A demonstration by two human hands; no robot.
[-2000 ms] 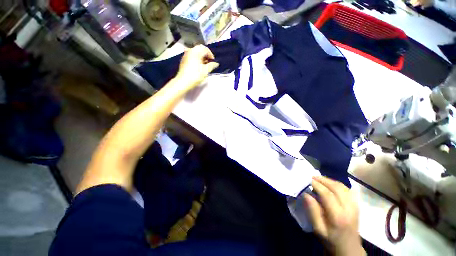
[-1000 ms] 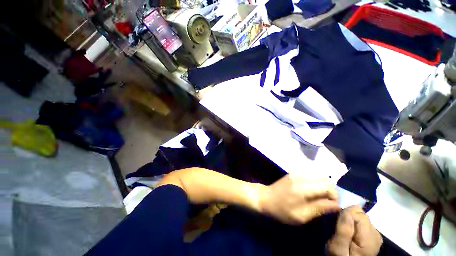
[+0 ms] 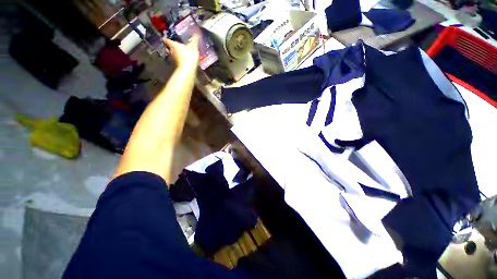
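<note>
The dark navy garment [image 3: 403, 103] lies spread on the white table, its long dark sleeve pointing left. White panels with navy stripes [image 3: 327, 174] lie on its near side and reach the table's front edge. My left hand [image 3: 184, 53] is stretched far forward at upper left, beside a phone with a lit pinkish screen [image 3: 202, 46]. Its fingers are apart and hold no cloth; whether a fingertip touches the phone is unclear. My right hand is out of the picture.
A grey-white sewing machine [image 3: 231, 41] and an open printed box [image 3: 289, 46] stand behind the sleeve. A red tray [image 3: 468, 49] is at upper right. Machine parts [image 3: 468, 245] show at lower right. Dark and white cloth [image 3: 218, 196] hangs below the table edge.
My hands were together at the table's front edge; my left hand has moved up and forward to the phone, and my right has left the picture. The view has shifted.
</note>
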